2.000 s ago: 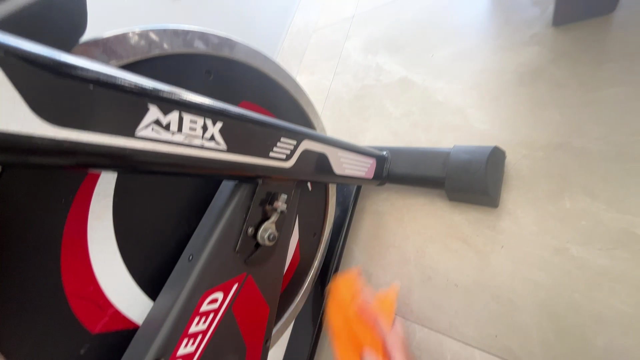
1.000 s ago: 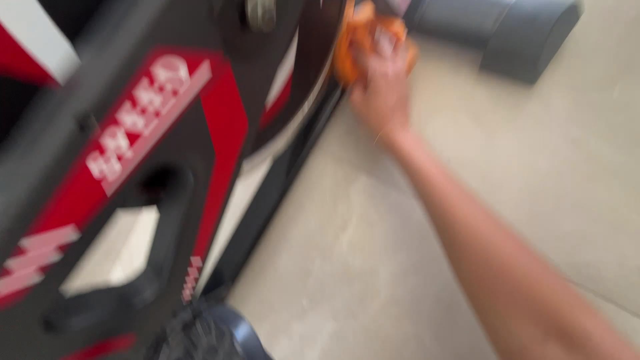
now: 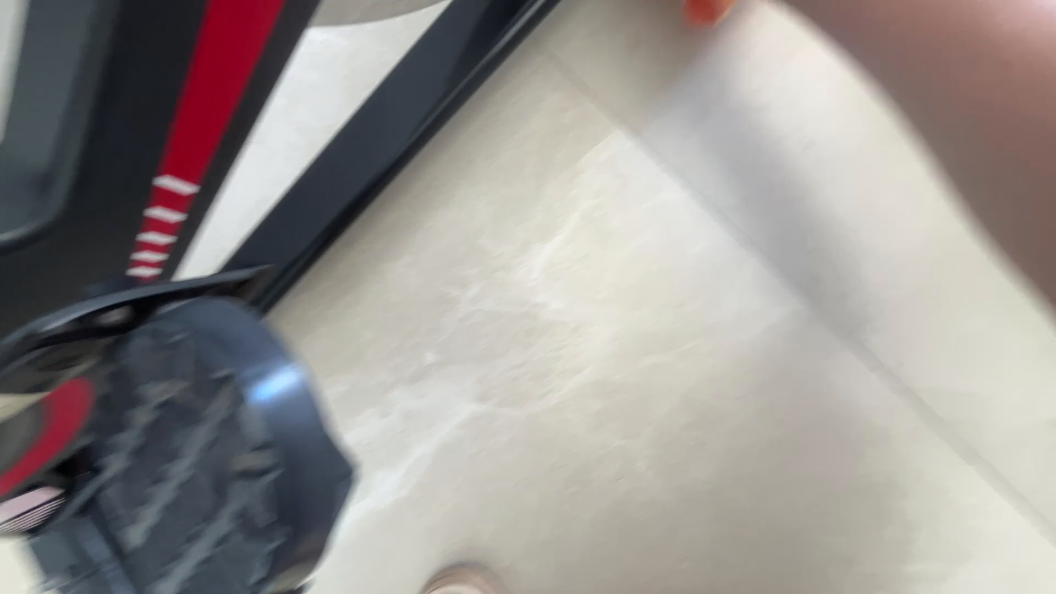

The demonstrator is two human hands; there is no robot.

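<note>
My right forearm [image 3: 949, 107] runs blurred down the upper right; the hand itself is cut off by the top edge. A bit of orange cloth [image 3: 709, 8] shows at the top edge, left of the forearm. The exercise bike's black base rail [image 3: 363, 140] slants across the upper left, beside the black frame with its red stripe [image 3: 219, 91]. At the lower left is a black pedal [image 3: 198, 445] with a ridged tread. My left hand is out of view.
Pale marbled floor tiles [image 3: 528, 346] with a diagonal joint lie under and beside the bike. A small rounded thing [image 3: 462, 582], too little shown to name, stands at the bottom edge.
The view has swung down to the pedal and floor. One second ago my right hand was on the orange cloth near the base's end; now the hand is out of frame.
</note>
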